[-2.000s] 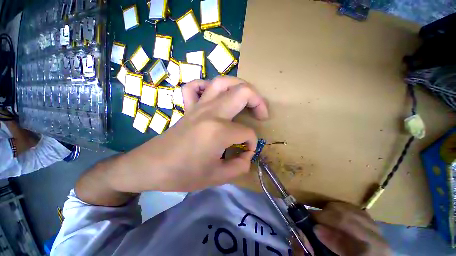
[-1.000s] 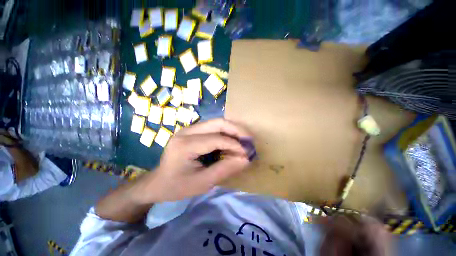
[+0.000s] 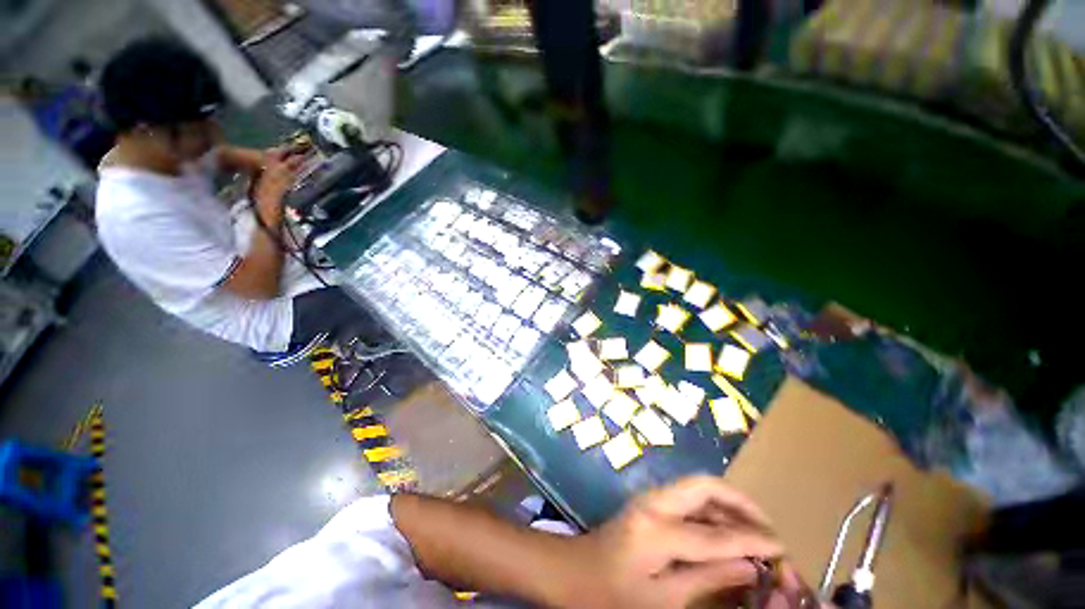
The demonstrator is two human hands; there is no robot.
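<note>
My left hand (image 3: 696, 547) is at the bottom edge, right of centre, its fingertips pinched together on a small dark piece, likely the circuit board, mostly hidden by the fingers and blurred. The soldering iron (image 3: 875, 541) stands tip up over the cardboard sheet (image 3: 815, 458), right of my left hand, with the thin bent silvery rod (image 3: 839, 541) beside it. Its black handle is cut off by the bottom edge. My right hand is not visible. White battery cells (image 3: 652, 355) with yellow edges lie scattered on the green mat (image 3: 524, 434).
A clear blister tray (image 3: 470, 292) with rows of filled pockets lies left of the cells. A person in white (image 3: 179, 238) sits at the upper left by a dark cable. A green conveyor belt (image 3: 738, 167) runs behind. Crumpled clear plastic (image 3: 988, 410) and a dark object (image 3: 1035, 523) are at right.
The view has swung left and up, bringing in the person and the belt. The iron, over the board at first and out of sight a second ago, shows again, apart from my left hand.
</note>
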